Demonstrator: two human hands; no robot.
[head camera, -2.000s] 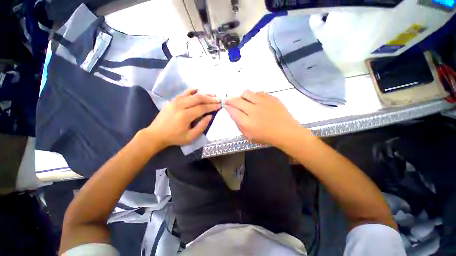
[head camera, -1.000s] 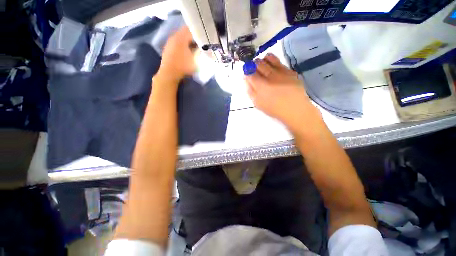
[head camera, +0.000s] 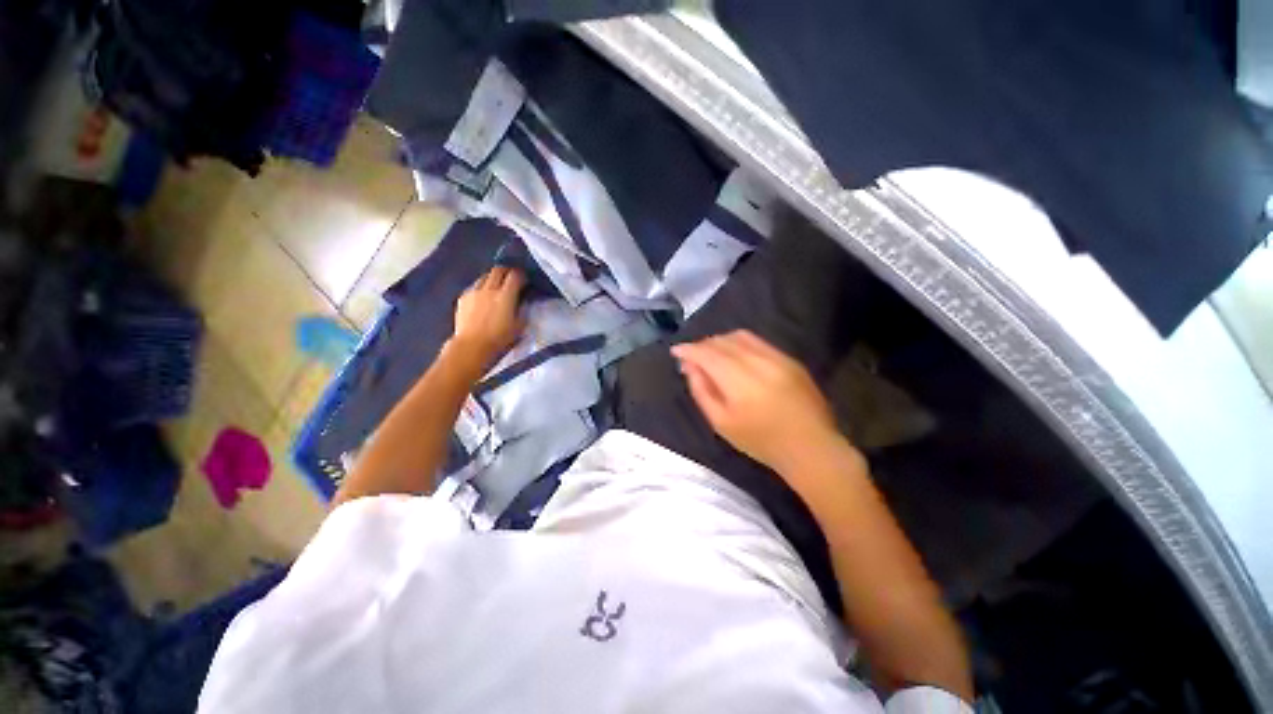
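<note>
My left hand (head camera: 489, 318) is at the cut-piece pile, its fingertips on a dark cloth piece (head camera: 444, 296); whether they grip it is hidden. Pale grey pieces with dark strips (head camera: 538, 384) lie beside and below this hand. My right hand (head camera: 754, 398) is over my lap, slightly blurred, with fingers extended and nothing seen in it. A large dark panel (head camera: 977, 112) lies on the white table at the upper right, its corner near the table's front edge.
The measuring tape (head camera: 977, 307) runs along the curved table edge at my right. More dark and pale pieces (head camera: 600, 209) are heaped beside the table. A blue crate rim (head camera: 310, 433) edges the pile. The tiled floor (head camera: 335, 251) carries a pink scrap (head camera: 237, 466). Dark cloth heaps stand at far left.
The view has swung left and down, from the sewing machine to the pile. Both hands have left the needle area; my left hand is now at the pile, my right over my lap.
</note>
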